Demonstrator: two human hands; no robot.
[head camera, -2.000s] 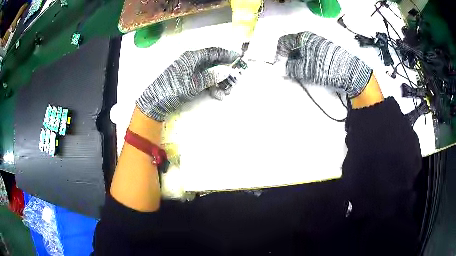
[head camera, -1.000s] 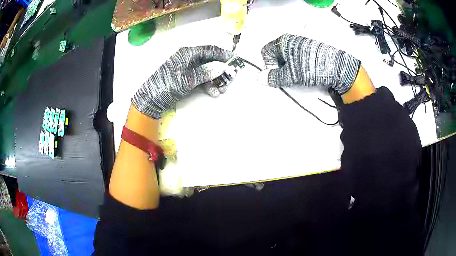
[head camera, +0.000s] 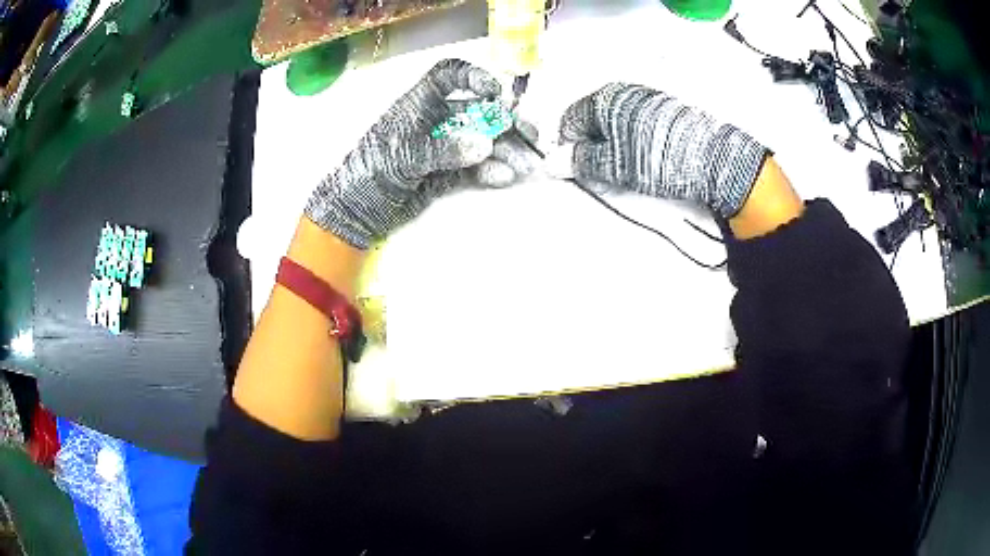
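Note:
My left hand, in a grey-white knit glove, holds a small teal-green circuit board at the upper middle of the white surface. My right hand, gloved the same way, pinches a thin black cable near its end. The cable end reaches the board's right edge; whether it is joined there cannot be told. The rest of the cable trails down and right toward my right sleeve. The dark tip of the yellow-bodied tool points down just beside the board's right end.
A tangle of black cables lies at the right. Teal boards sit on the black mat at left. Green discs and a worn brown tray are at the top. A blue bin is at lower left.
My left hand has turned the board so its teal face shows. My right hand has moved left with the cable, bringing its end to the board beside the tool tip.

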